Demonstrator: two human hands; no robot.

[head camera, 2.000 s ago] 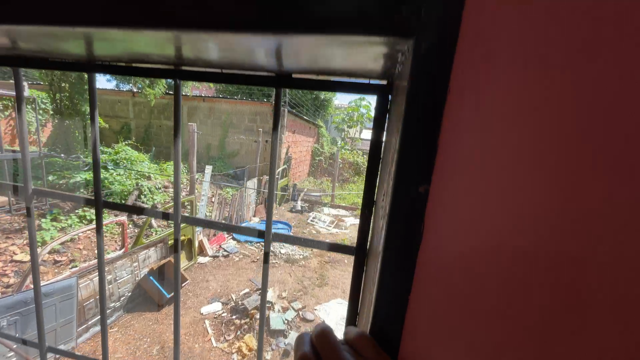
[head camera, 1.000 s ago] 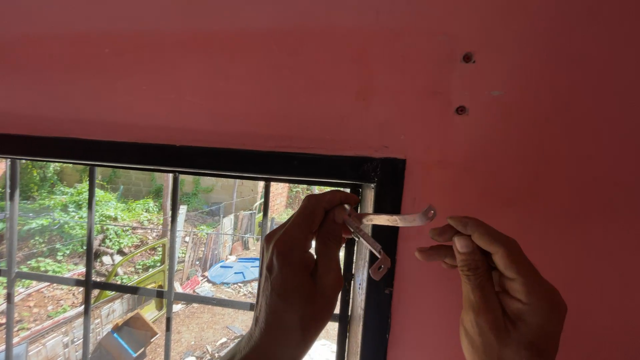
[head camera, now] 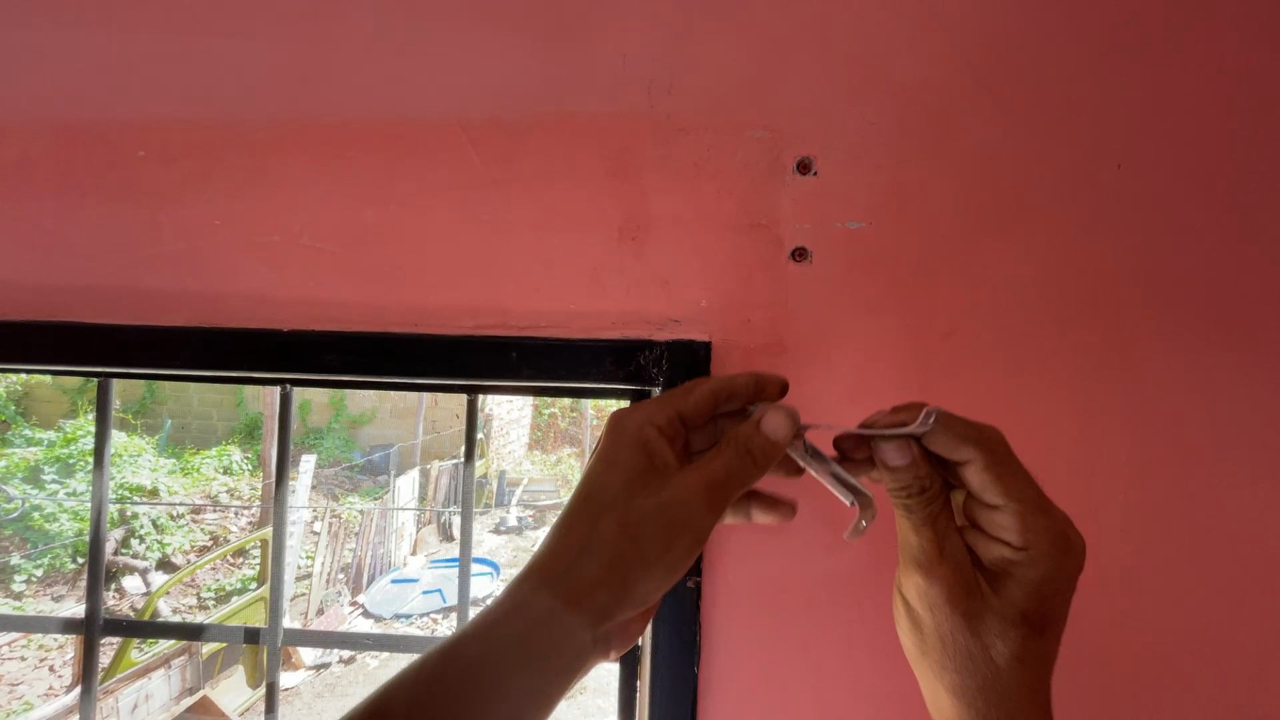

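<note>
My left hand (head camera: 690, 470) pinches the near ends of two thin metal brackets in front of the window's upper right corner. One metal bracket (head camera: 835, 480) slants down to the right and ends in a curled hook. Another bracket (head camera: 890, 430) points right, its bent tip upward, and my right hand (head camera: 970, 540) grips it between thumb and fingers. Whether the two pieces are joined is hidden by my left fingers. Above the hands, two holes or screw heads, an upper one (head camera: 805, 166) and a lower one (head camera: 800, 255), sit in the pink wall.
A black window frame (head camera: 500, 360) with metal bars (head camera: 283, 500) fills the lower left. Beyond the bars lie a yard with plants, a blue and white round object (head camera: 435, 587) and a yellow-green vehicle door frame (head camera: 190, 590). The pink wall (head camera: 1000, 250) surrounds the window above and right.
The view has swung up from the window to the wall. My right hand, apart from the metal pieces one second ago, has moved left and taken hold of one.
</note>
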